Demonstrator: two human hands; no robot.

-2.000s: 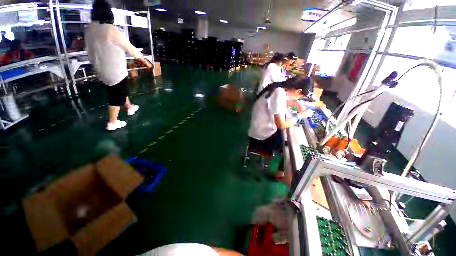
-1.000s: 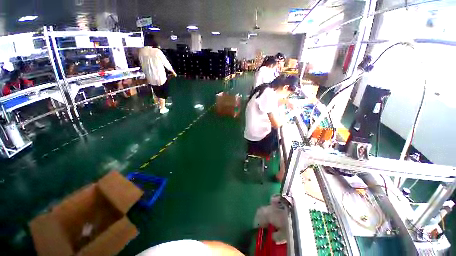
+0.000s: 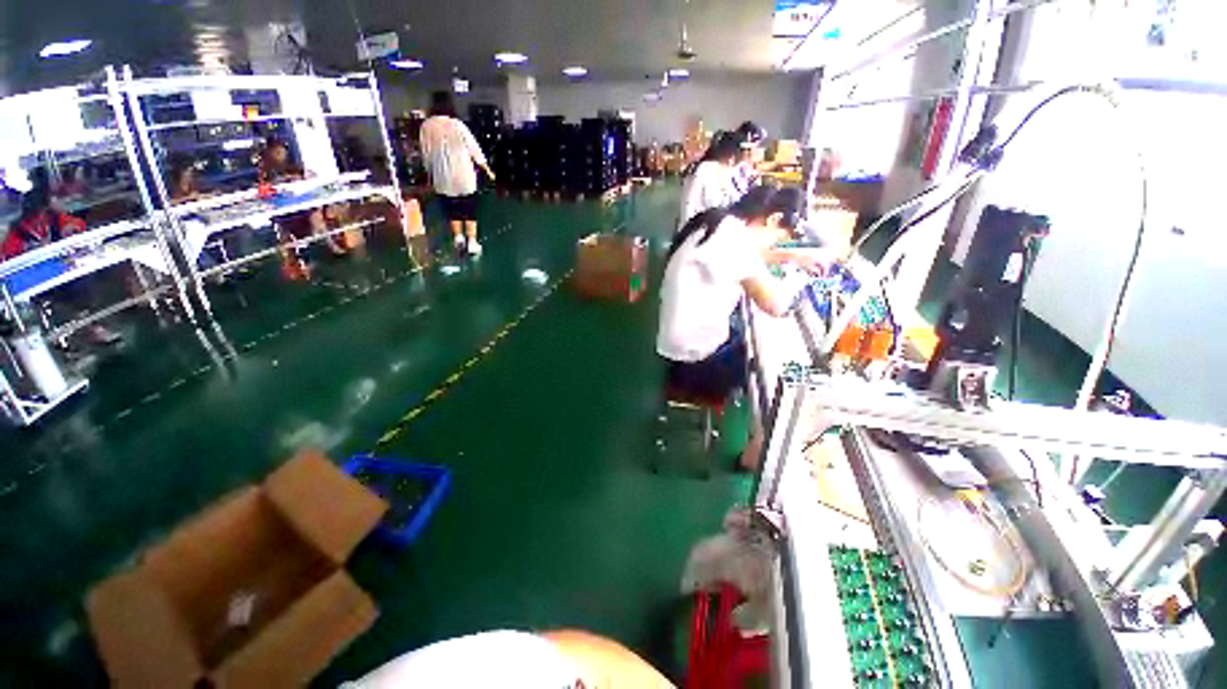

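A green circuit board panel (image 3: pixel 877 617) dotted with small parts lies in the near track at the lower right. A silver conveyor rail (image 3: pixel 899 545) runs along its right side. My white sleeve (image 3: pixel 471 662) and a bit of bare arm show at the bottom edge. Neither of my hands is in the picture.
An open cardboard box (image 3: pixel 236 579) and a blue crate (image 3: pixel 400 498) stand on the green floor at left. A red bin (image 3: pixel 727 643) is beside the line. An aluminium frame (image 3: pixel 996 428) crosses the line. A seated person (image 3: pixel 707 296) works farther along; another person (image 3: pixel 454 168) walks behind.
The walking person has moved farther away down the aisle. The camera view has turned slightly to the left since the earliest frame. The seated person's arms have shifted.
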